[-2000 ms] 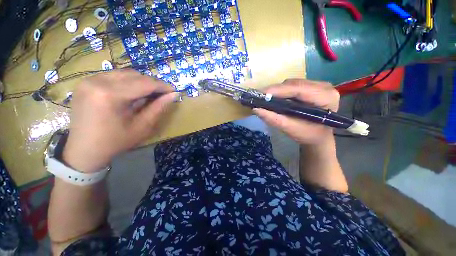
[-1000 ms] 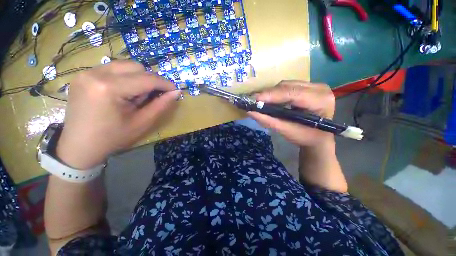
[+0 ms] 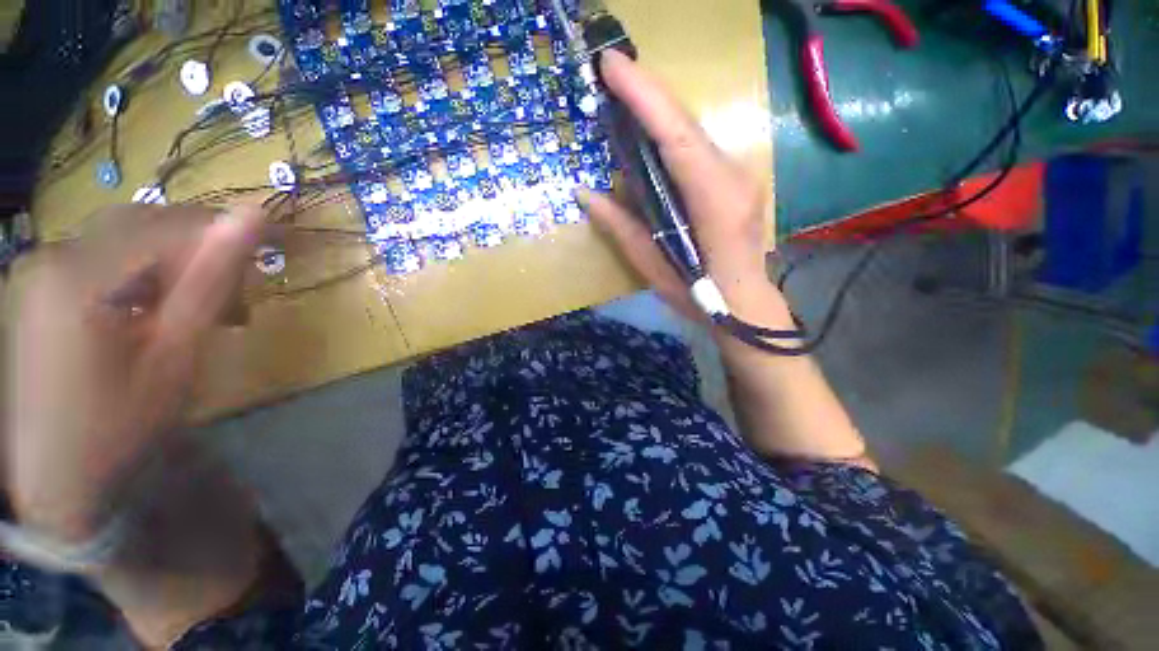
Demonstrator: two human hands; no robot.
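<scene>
The blue circuit board panel (image 3: pixel 470 140) lies on the tan board (image 3: pixel 369 343). My right hand (image 3: pixel 699 191) holds the soldering iron (image 3: pixel 655 191) over the panel's right edge, its shaft pointing up at the top of the view. My left hand (image 3: pixel 127 343) is blurred at the left, away from the panel; whether its fingers hold anything cannot be told. Thin dark wire leads (image 3: pixel 324 233) run left from the panel, with several white and silvery discs (image 3: pixel 256 121) on the ends.
Red-handled pliers (image 3: pixel 826 89) lie on the green mat (image 3: pixel 915 115) at the right. Blue and yellow parts (image 3: pixel 1093 32) stand upper right. A black cable trails from the iron. A blue bin (image 3: pixel 1091 223) and a red item (image 3: pixel 1004 197) are below the bench edge.
My left hand has moved left, away from the panel. My right hand has moved up with the iron, which has turned from pointing left to pointing up. The panel's front edge is uncovered.
</scene>
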